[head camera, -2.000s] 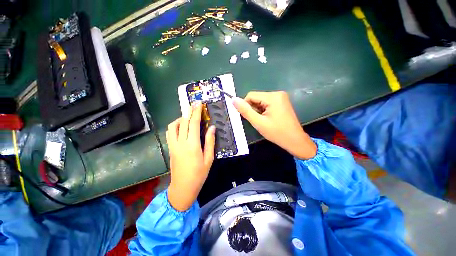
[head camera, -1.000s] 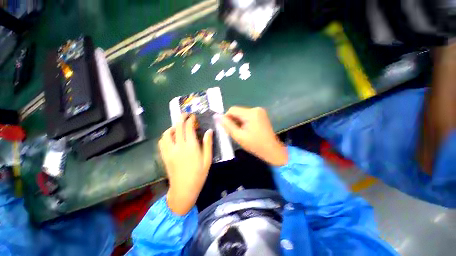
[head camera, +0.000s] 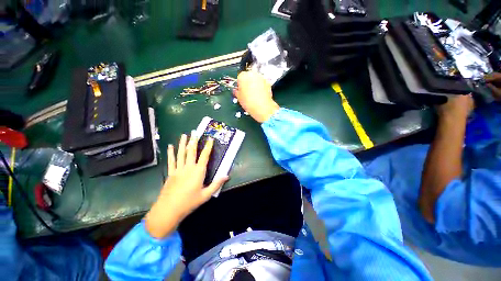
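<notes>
An open phone body lies on a white foam pad, tilted to the right, its circuit end away from me. My left hand rests spread over its left side, index finger and thumb on it, not gripping it. My right hand is stretched forward, fingers curled, at the right end of the pile of thin gold and black flex parts. Its fingertips are hidden, so I cannot tell what it holds. Small white pieces lie between pile and phone. No tweezers show.
Stacked black and white foam trays with a phone stand at left. A clear plastic bag lies beyond my right hand. More tray stacks stand at right, near another person's arm. A silvery packet with cables lies at left.
My right hand has left the phone and moved forward to the pile. My left hand has spread its fingers and shifted down-left. The phone and pad are now turned clockwise. The view has shifted.
</notes>
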